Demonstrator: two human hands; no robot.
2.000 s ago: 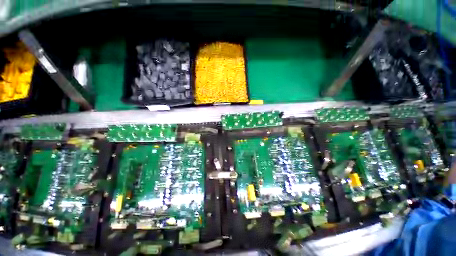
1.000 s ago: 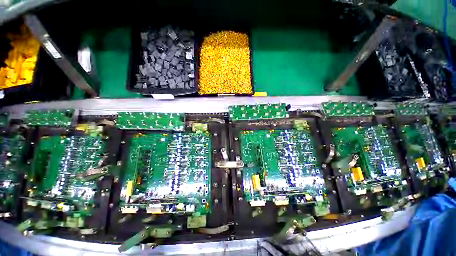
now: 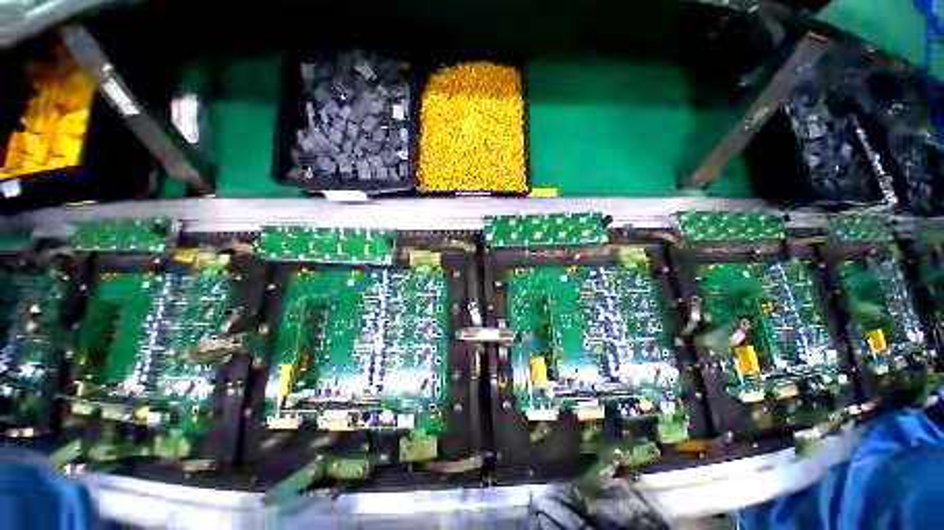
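Observation:
No hand of mine shows in the head view. A row of green circuit boards lies in black carriers in front of me; one board (image 3: 347,331) is left of centre and another (image 3: 559,311) right of centre. Each has blue and silver parts on its right half. A yellow block (image 3: 538,372) stands near the lower left of the right-centre board. Narrow green sub-boards (image 3: 546,228) lie at the carriers' far edges. A metallic clamp (image 3: 487,334) sits between the two centre boards.
On the green shelf (image 3: 611,135) behind, a bin of grey components (image 3: 352,119) stands beside a bin of small yellow components (image 3: 472,129). Larger yellow parts (image 3: 47,124) are at far left. Metal posts slant at both sides. Blue sleeves (image 3: 890,481) show at the lower corners; dark cords (image 3: 590,509) are at bottom centre.
The view has shifted, so boards and bins appear slightly further right and higher than at first. Blue cloth at the lower left has come further into view. The bins and board parts look unchanged.

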